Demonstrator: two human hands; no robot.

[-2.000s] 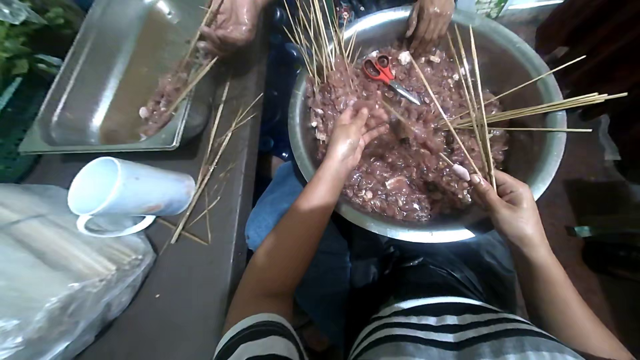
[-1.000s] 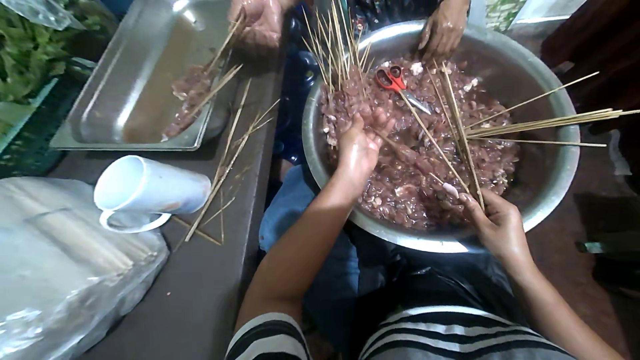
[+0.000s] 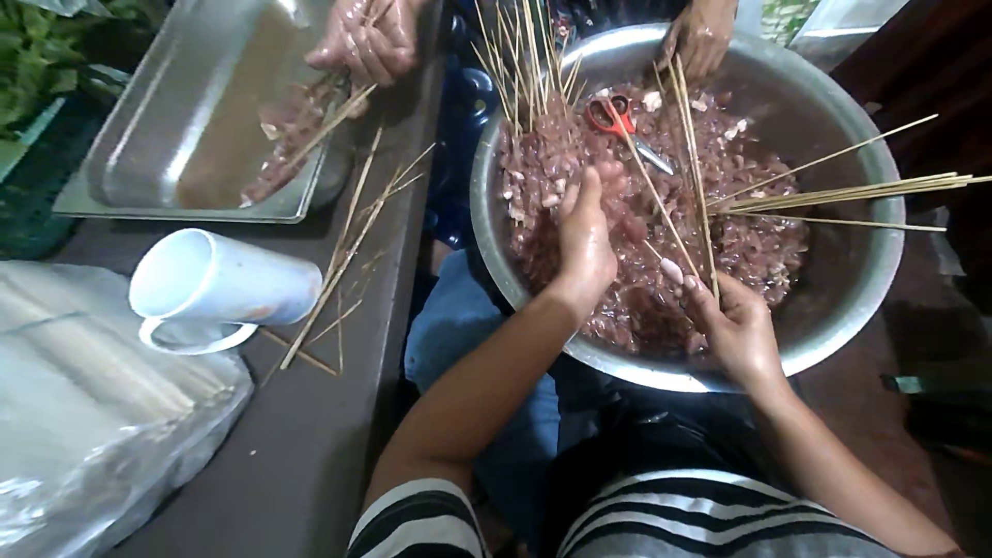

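A large metal basin holds raw sliced meat. My right hand, at its near rim, grips bamboo skewers; a pale piece of meat is by its fingertips. My left hand is over the meat at the basin's left half, thumb up; its fingers are blurred, and whether they pinch anything cannot be told. Red-handled scissors lie on the meat beyond it. Loaded skewers stand at the basin's left side, and bare skewers lean over its right rim.
Another person's hand holds skewered meat over a steel tray. A further hand rests at the basin's far rim. A white mug lies on its side by loose skewers and a plastic bag on the table.
The other person's hand and the skewered meat at the tray have shifted. My right hand still grips skewers by the near rim. My left hand remains over the meat.
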